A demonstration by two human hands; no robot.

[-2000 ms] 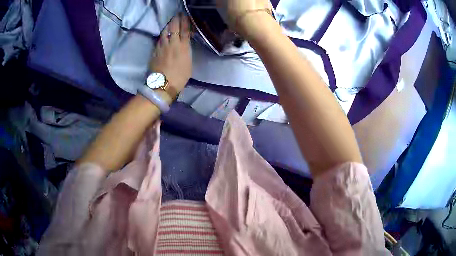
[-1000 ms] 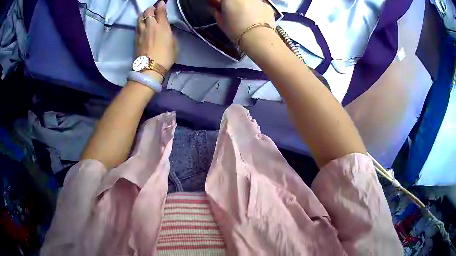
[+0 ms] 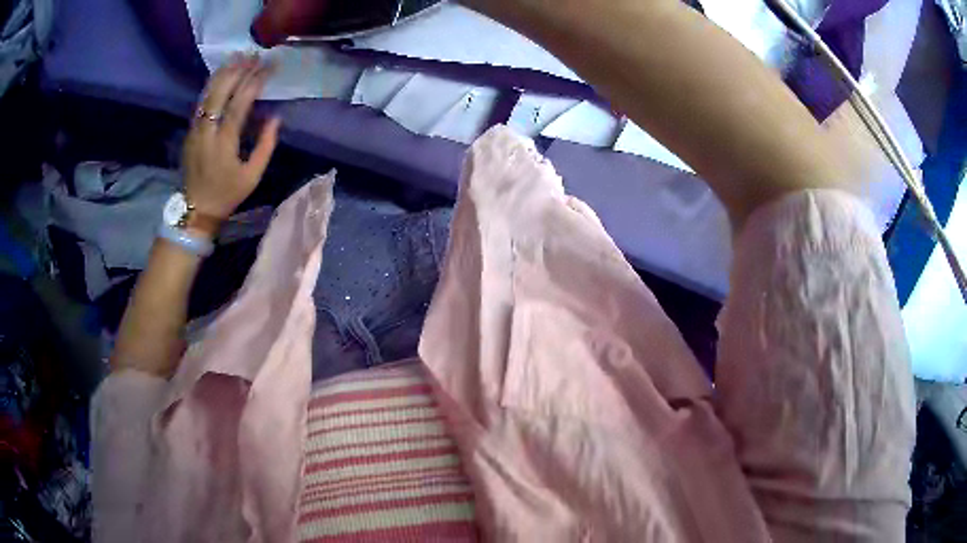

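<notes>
The purple garment (image 3: 482,74) lies across the table with its pale interfaced inside (image 3: 451,37) up. Pale pieces (image 3: 424,103) with dark purple strips lie along its near edge. The dark iron (image 3: 355,15), with a red-brown part at its left, is cut off by the top edge. My left hand (image 3: 228,138) is at the garment's near left edge, fingers apart and holding nothing, fingertips by the pale cloth. My right forearm reaches up over the garment; my right hand is beyond the top edge, out of the picture.
The lavender-grey table cover (image 3: 636,228) shows along the near side. A pale hose or cord (image 3: 885,143) runs down the right side, near blue-edged material. Grey cloth (image 3: 95,217) is heaped at the left, with dark scraps below.
My left hand has moved left and nearer to me. The iron has moved left and its tip no longer points towards me. My right hand has left the picture at the top.
</notes>
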